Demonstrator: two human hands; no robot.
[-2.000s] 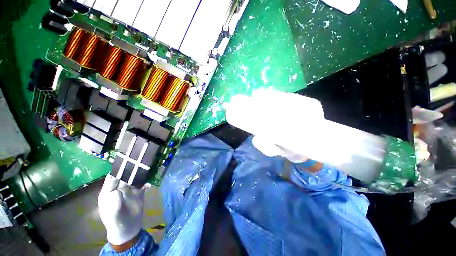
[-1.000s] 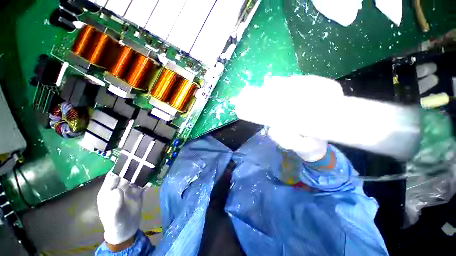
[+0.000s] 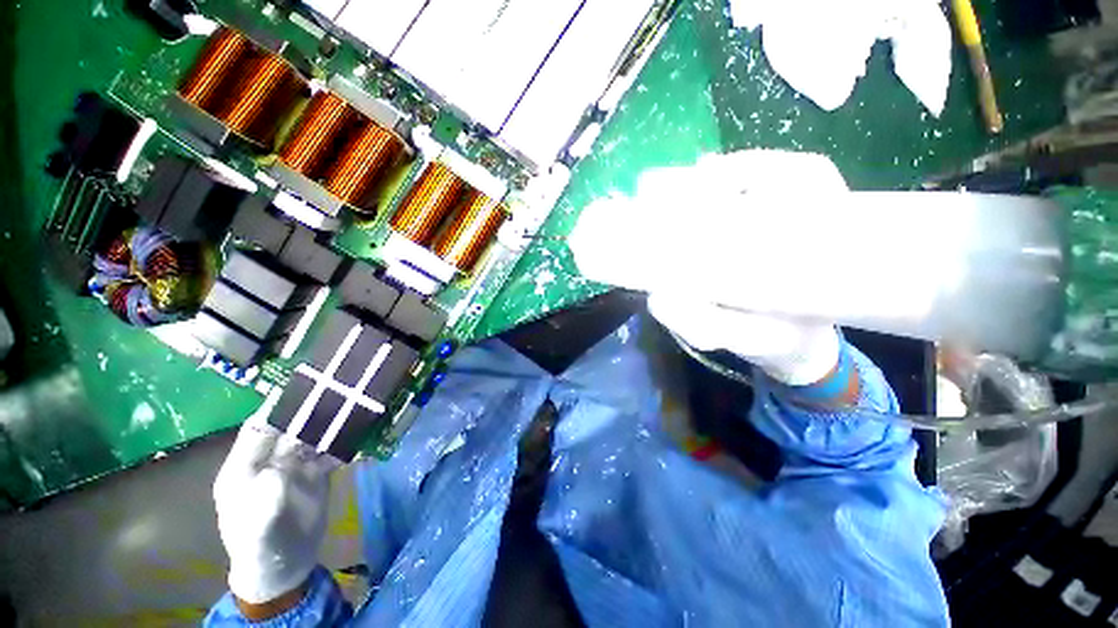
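A green circuit board [image 3: 276, 202] lies tilted at the left, its lower corner over the bench edge. It bears orange-copper coils [image 3: 340, 150], long white bars, a toroidal inductor [image 3: 150, 277] and black-grey blocks with white cross lines [image 3: 346, 390]. My gloved left hand [image 3: 272, 505] grips the board's lower corner by the blocks; its fingertips are partly hidden. My gloved right hand [image 3: 748, 294] is closed around the white translucent glue cartridge [image 3: 944, 264], held level to the right of the board. The cartridge's front end and nozzle are lost in glare and behind the glove.
White cloth wipes [image 3: 846, 52] and a yellow-handled tool [image 3: 977, 61] lie on the bench at the upper right. A clear air hose [image 3: 981, 418] trails from the cartridge. A clear plastic bag [image 3: 999, 460] is at the lower right. My blue coat is below the board.
My right hand and the cartridge have moved right and slightly up, and the cartridge has turned from slanting to nearly level. My left hand still holds the board corner. The view has shifted slightly.
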